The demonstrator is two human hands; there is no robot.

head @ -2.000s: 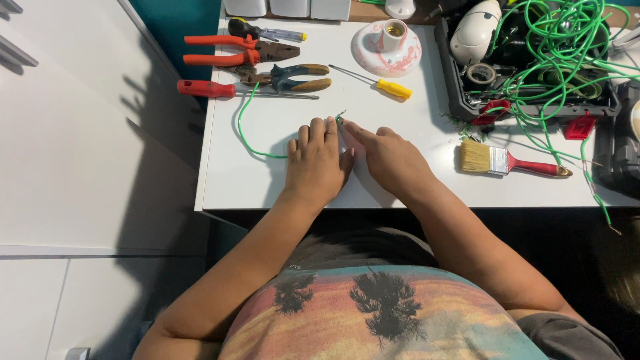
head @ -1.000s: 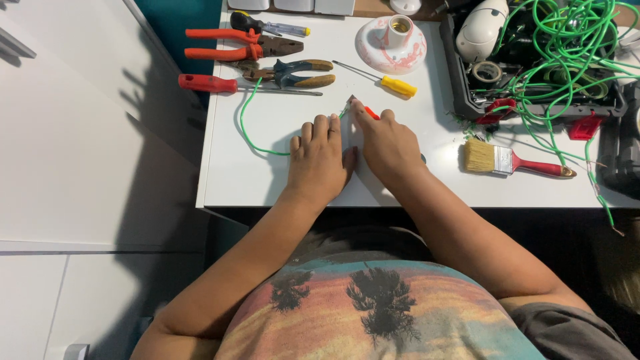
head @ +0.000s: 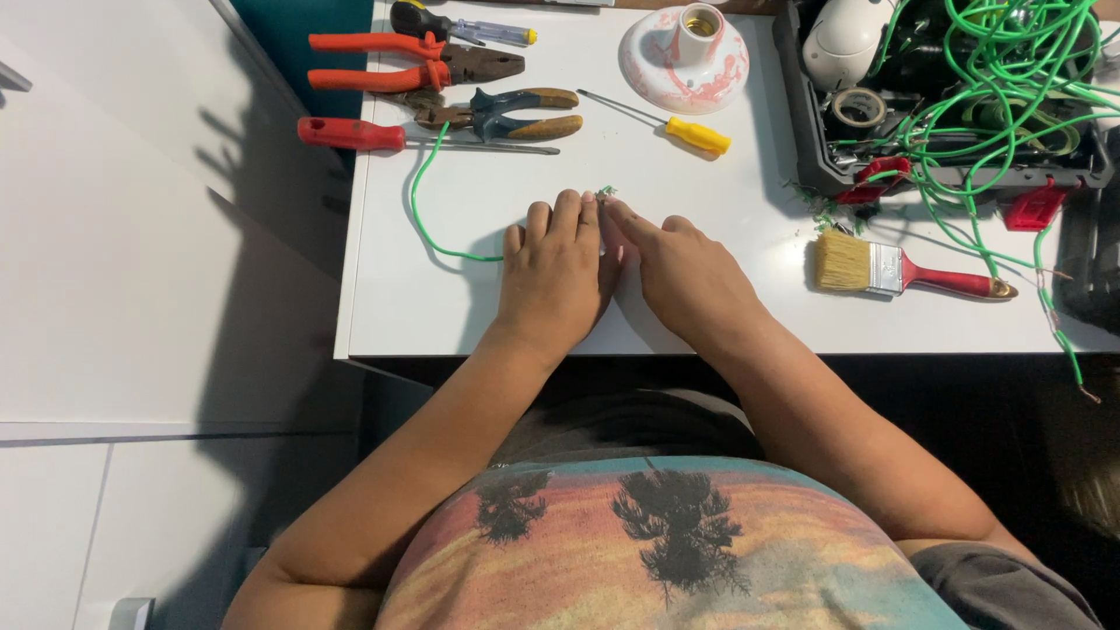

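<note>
My left hand [head: 557,262] lies palm down on the white tabletop, over a green insulated wire [head: 423,214] that runs out from under its fingers to the jaws of blue-and-brown pliers [head: 516,114]. Beside it, my right hand [head: 687,262] points its index finger at small green scraps [head: 605,191] by the left fingertips. What lies beneath either palm is hidden, and whether the right fingers grip anything cannot be seen. A yellow-handled screwdriver [head: 697,136] rests beyond the right hand.
Orange-handled pliers [head: 385,79], a red screwdriver [head: 354,134] and a voltage-tester screwdriver [head: 490,32] lie back left. Behind stands a white lamp holder [head: 691,70]. At right are a paintbrush [head: 884,265] and a black toolbox [head: 805,149] heaped with green wire [head: 989,87].
One second ago an orange-red object showed at my right index finger; it is out of sight now. The left hand has stayed in about the same place over the wire.
</note>
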